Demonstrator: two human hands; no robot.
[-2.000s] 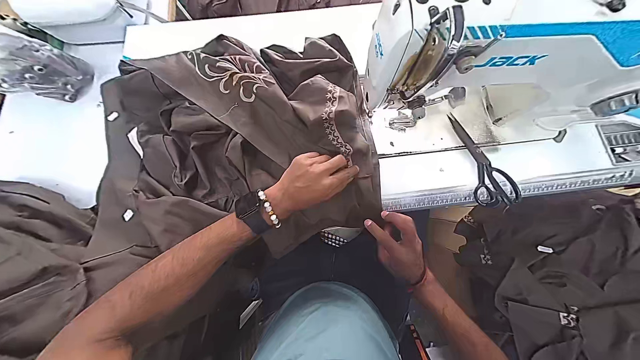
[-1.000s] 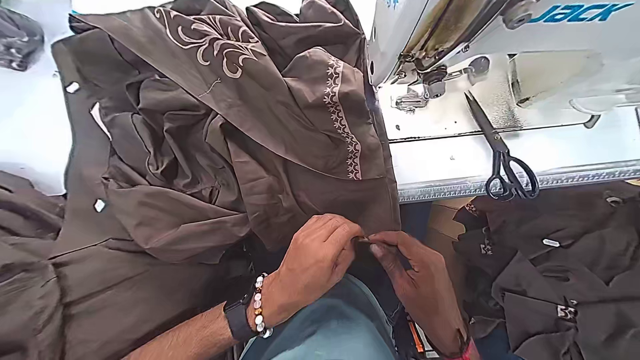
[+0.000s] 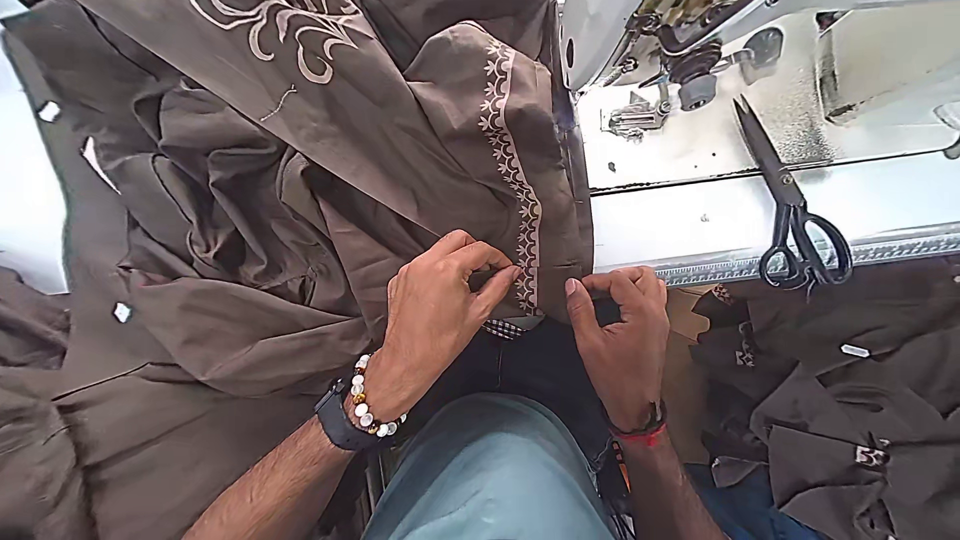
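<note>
Brown fabric with pale embroidery (image 3: 442,150) lies in folds over the table, its right edge beside the sewing machine's needle area. My left hand (image 3: 442,300), with a watch and a beaded bracelet at the wrist, pinches the fabric by the lower end of the embroidered border (image 3: 510,157) between thumb and forefinger. Just right of it, my right hand (image 3: 622,330) has its thumb and forefinger at the fabric's lower right edge, seemingly gripping it. A loose pale thread (image 3: 279,103) lies on the cloth. Black-handled scissors (image 3: 787,187) rest on the table to the right.
The sewing machine's head (image 3: 675,45) with its presser foot (image 3: 636,120) stands at the upper right. A measuring scale (image 3: 900,244) runs along the table's front edge. More brown embroidered pieces (image 3: 862,390) are piled below at the right, and brown cloth (image 3: 172,465) spreads at the lower left.
Both hands, which met below the fabric's lower edge one second ago, have moved up onto the cloth and apart. The view has come closer to the work.
</note>
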